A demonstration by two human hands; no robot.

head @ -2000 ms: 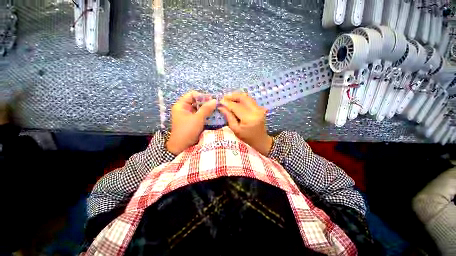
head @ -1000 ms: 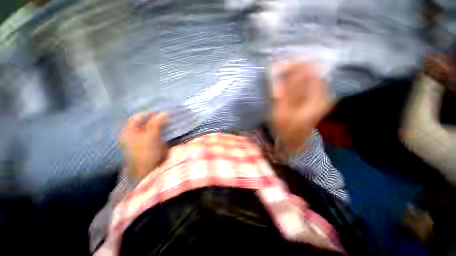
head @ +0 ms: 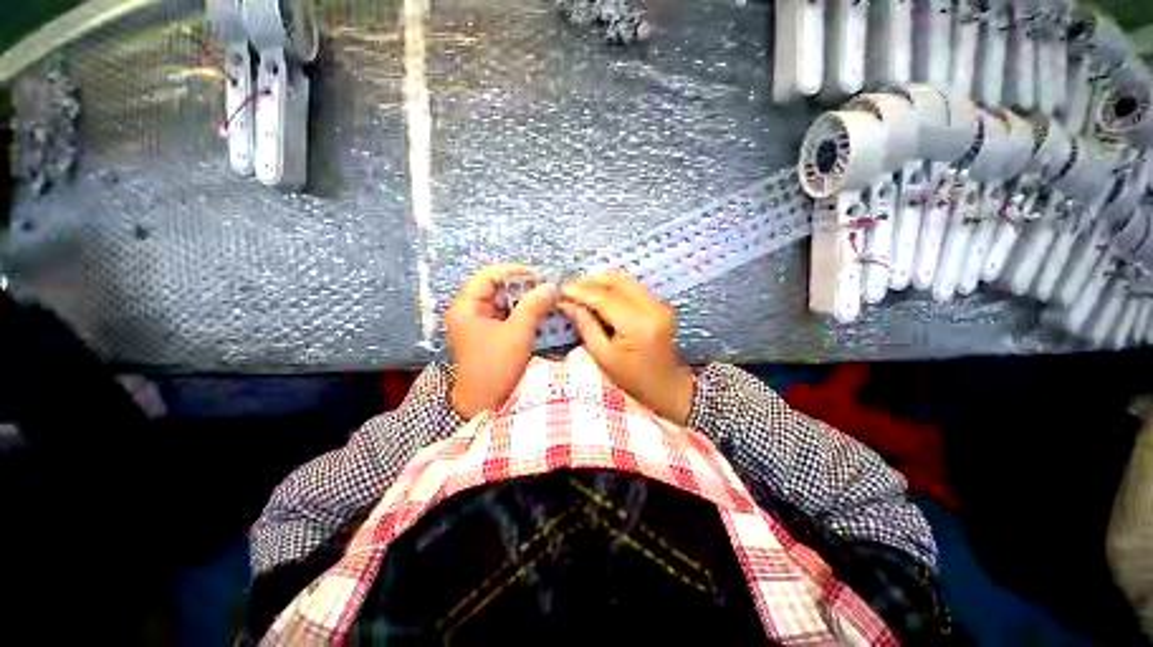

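Note:
A pale dotted sheet [head: 721, 234] lies at a slant from my hands up to the row of fans on the right. My left hand [head: 491, 339] pinches a small grey fitting [head: 516, 291] between thumb and fingers, over the sheet's near end. My right hand [head: 628, 331] is beside it, its thumb and fingers closed at the fitting's right side; what is between its fingertips is too small to tell. Both hands are close together at the bench's near edge.
Overlapping white fans [head: 845, 152] stand in rows on the right, with red and dark wires. Two more handles [head: 281, 133] lie at the upper left. A pile of small grey fittings [head: 607, 18] is at the far edge. A whitish tape strip [head: 419, 164] crosses the bubble wrap [head: 316, 259].
One second ago my hands were apart and blurred. Now they are together over the sheet's near end, much as two seconds ago. The view has swung back and shows more of the far bench.

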